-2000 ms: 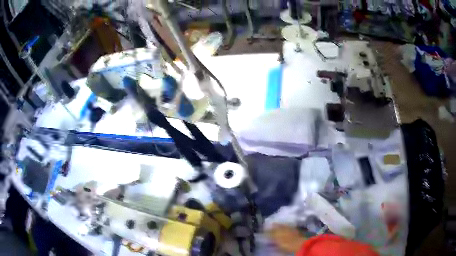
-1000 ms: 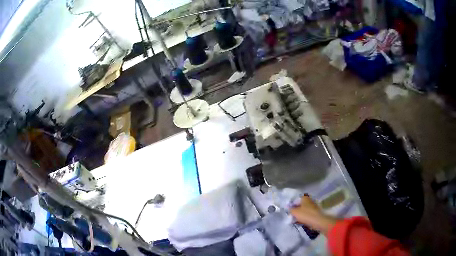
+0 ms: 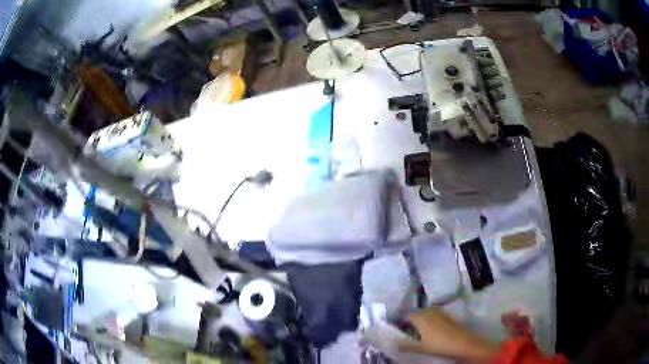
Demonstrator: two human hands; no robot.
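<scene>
My right hand (image 3: 445, 337), bare with a red sleeve, reaches in from the bottom right. It is blurred, and its fingers point left around the edge of a pale, shiny crumpled piece (image 3: 384, 340); whether this is fabric or plastic is unclear. Small pale cut pieces (image 3: 388, 279) lie just beyond the hand. A thick pale grey fabric stack (image 3: 327, 224) lies behind them on the white table. A tan template (image 3: 519, 242) rests on a white piece to the right. My left hand is not in view.
A cream overlock machine (image 3: 455, 89) stands at the table's far right. A white thread cone (image 3: 257, 299) is at lower centre, beside a blurred metal pole (image 3: 121, 186) crossing the left. A black plastic bag (image 3: 587, 213) hangs right of the table. A dark rectangle (image 3: 476, 263) lies near the template.
The view has swung, so the table sits higher and further right. My right hand has moved from beside the template to the front pale pieces, uncovering the template and dark rectangle.
</scene>
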